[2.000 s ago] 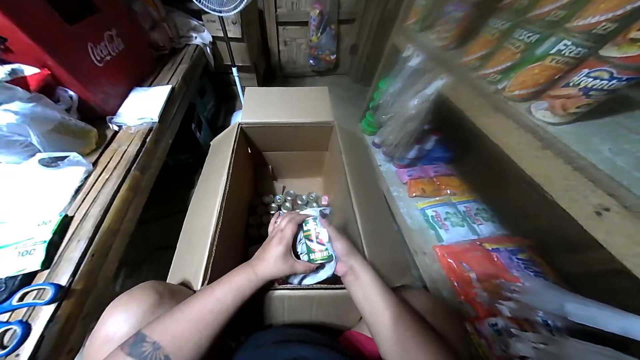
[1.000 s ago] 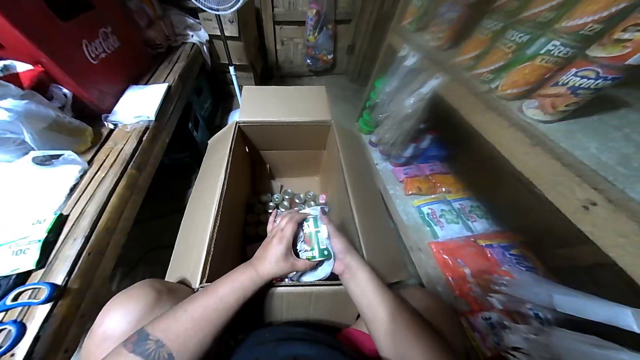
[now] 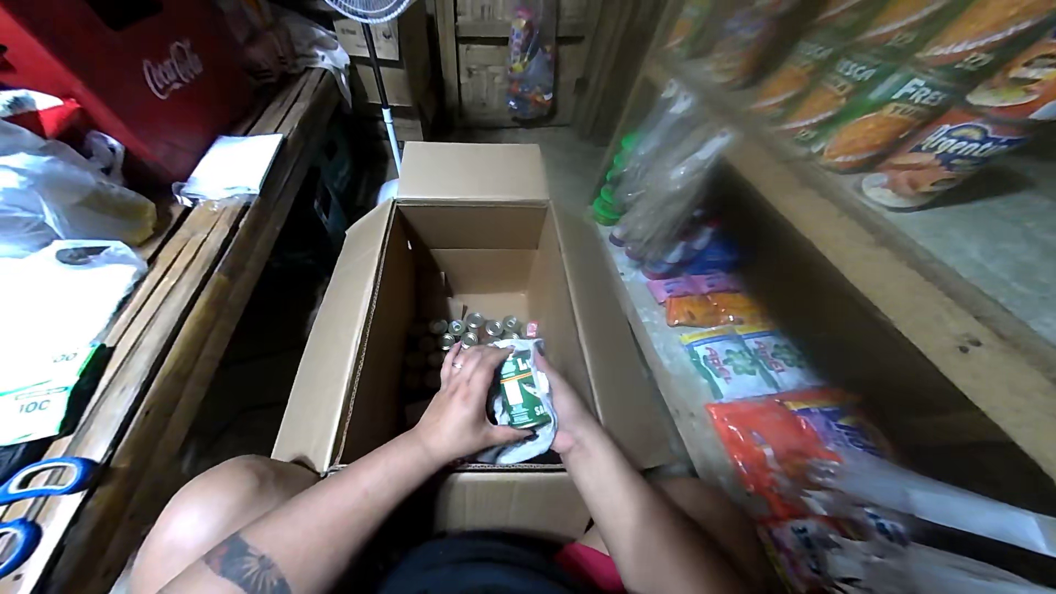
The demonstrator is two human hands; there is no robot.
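A green tin can [image 3: 521, 394] is held over the near end of an open cardboard box [image 3: 470, 177]. My left hand [image 3: 470, 396] grips it from the left, the thumb under its lower edge. On the other side my right hand [image 3: 565, 408] holds a pale cloth [image 3: 528, 450] against the can; its fingers are partly hidden behind the cloth. Beyond my hands, several small cans [image 3: 474, 322] stand on the bottom of the box.
Left is a wooden slatted bench [image 3: 177, 330] with plastic bags [image 3: 66, 198], blue-handled scissors [image 3: 49, 487] and a red cooler [image 3: 124, 74]. A shelf [image 3: 891, 256] on the right holds large cans [image 3: 940, 157], with packets [image 3: 734, 363] below. A fan [image 3: 371, 8] stands behind.
The can has turned a little between my hands, its label now facing differently. Both hands have stayed in about the same place over the box.
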